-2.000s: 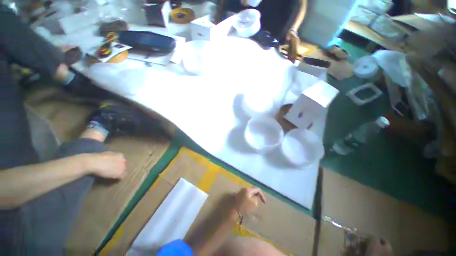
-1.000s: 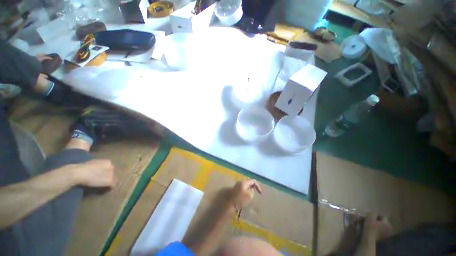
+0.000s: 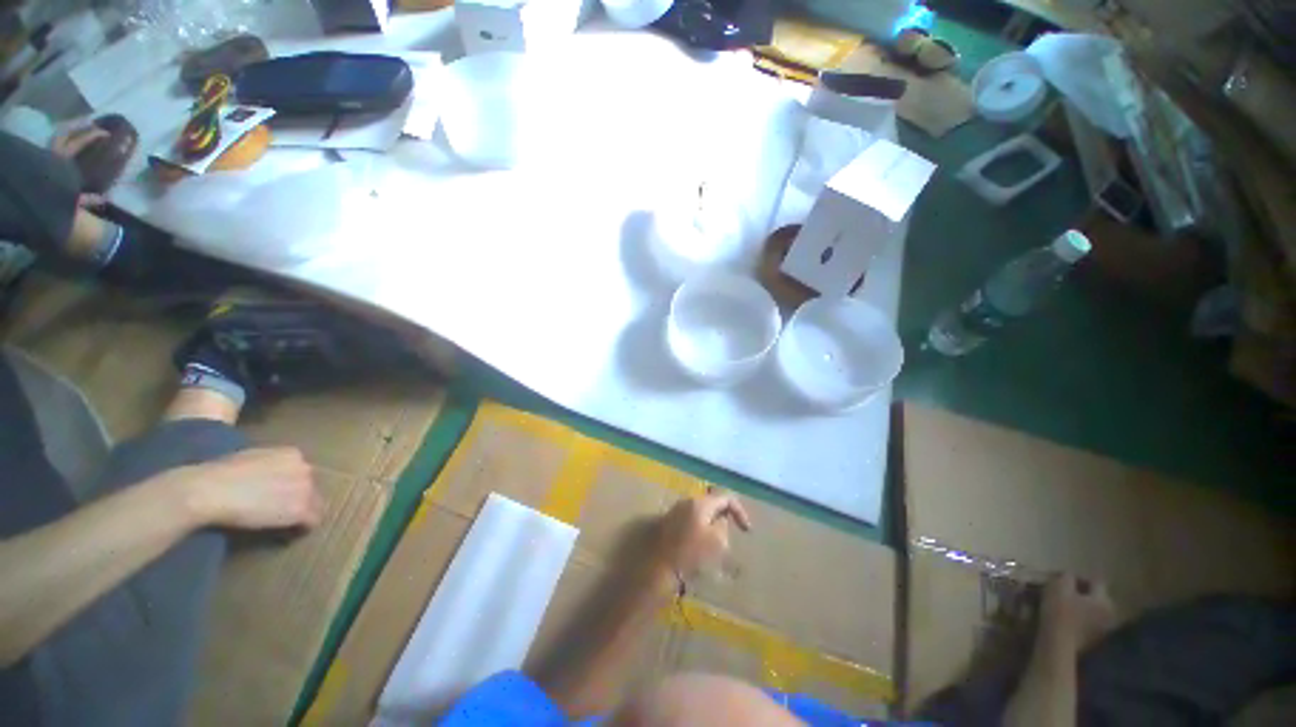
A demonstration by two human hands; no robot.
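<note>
My left hand [image 3: 706,534] is loosely curled above the brown cardboard at the lower middle, with blue cloth at the arm's lower end. I see nothing held in it. My right hand is not in view. A white bowl [image 3: 724,331] and a second white bowl [image 3: 839,355] stand side by side on the white sheet [image 3: 498,305], beyond my hand. A third bowl shape behind them is washed out by glare. A white carton [image 3: 854,220] stands tilted behind the bowls, beside a brown disc [image 3: 783,252].
A white strip [image 3: 481,611] lies on the cardboard [image 3: 796,568]. A water bottle [image 3: 1006,296] lies right, near a white frame [image 3: 1012,169]. Another person's forearm and fist [image 3: 263,487] are at left. Another hand [image 3: 1076,611] is lower right by dark clothing. A dark case [image 3: 324,83] lies far left.
The view has shifted, so the bowls and sheet sit higher in the picture. My left hand has barely moved. The hand at lower right has come further into view.
</note>
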